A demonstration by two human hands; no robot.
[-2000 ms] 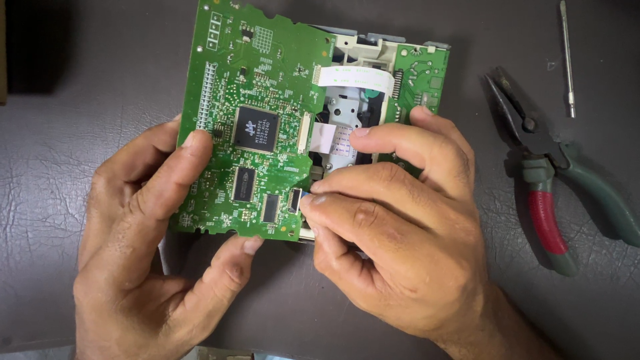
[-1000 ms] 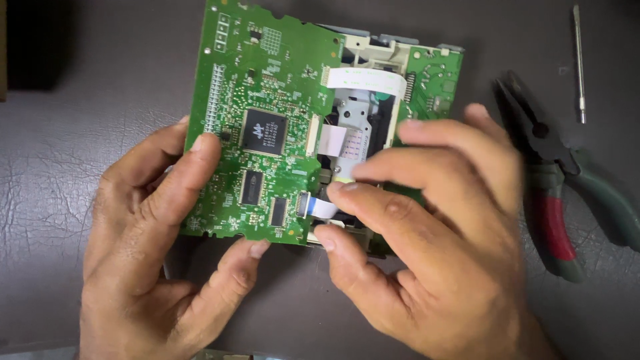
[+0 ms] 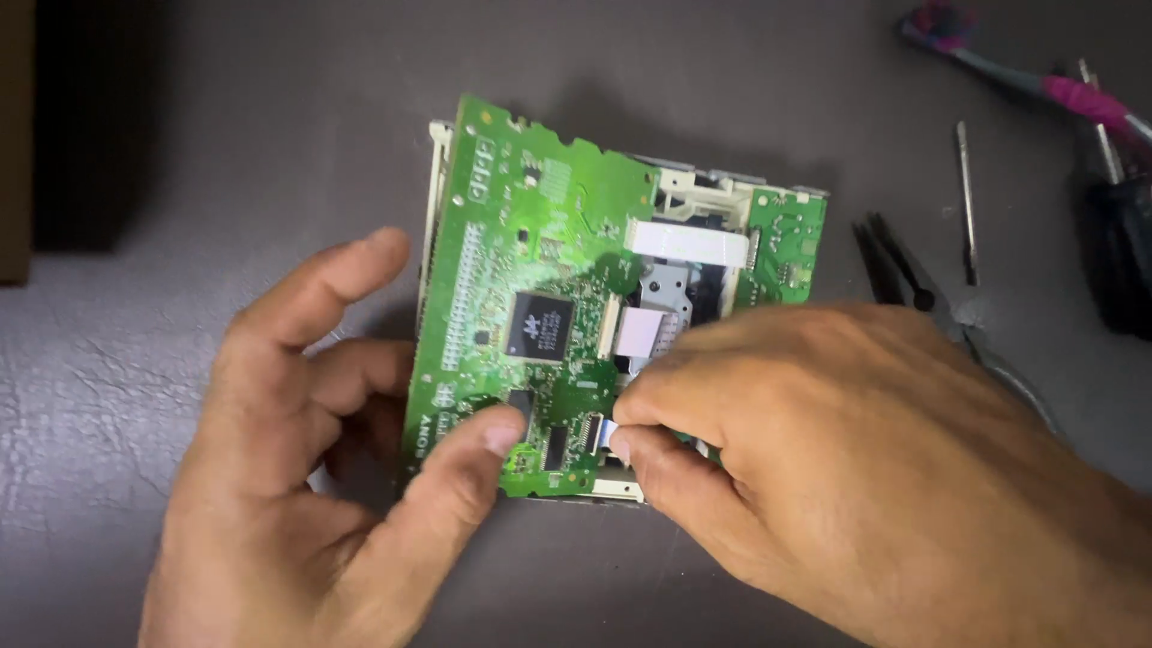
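Note:
A green circuit board (image 3: 585, 234) lies over an optical drive's cream plastic frame (image 3: 702, 193), with a second, smaller green board (image 3: 792, 243) at the right. A white ribbon cable (image 3: 691, 243) bridges the two boards. Below it, another flat cable (image 3: 641, 331) lies beside a white connector (image 3: 610, 326). My right hand (image 3: 810, 432) pinches a small blue-and-white ribbon cable (image 3: 607, 434) between thumb and index finger, close to the board's lower connector (image 3: 591, 433). My left hand (image 3: 333, 450) rests its thumb on the board's lower left; its index finger is raised off the edge, and other fingers are partly hidden behind.
Right of the drive are long-nose pliers (image 3: 900, 270), partly behind my right hand, and a slim metal rod-shaped tool (image 3: 966, 202). A pink toothbrush (image 3: 1080, 97) and a dark object (image 3: 1116, 256) sit at the far right. A brown edge (image 3: 16, 135) borders the upper left.
My right fingers, apart from the small ribbon cable one second ago, now pinch it. My left index finger has lifted off the board. The view has shifted and shows more of the table.

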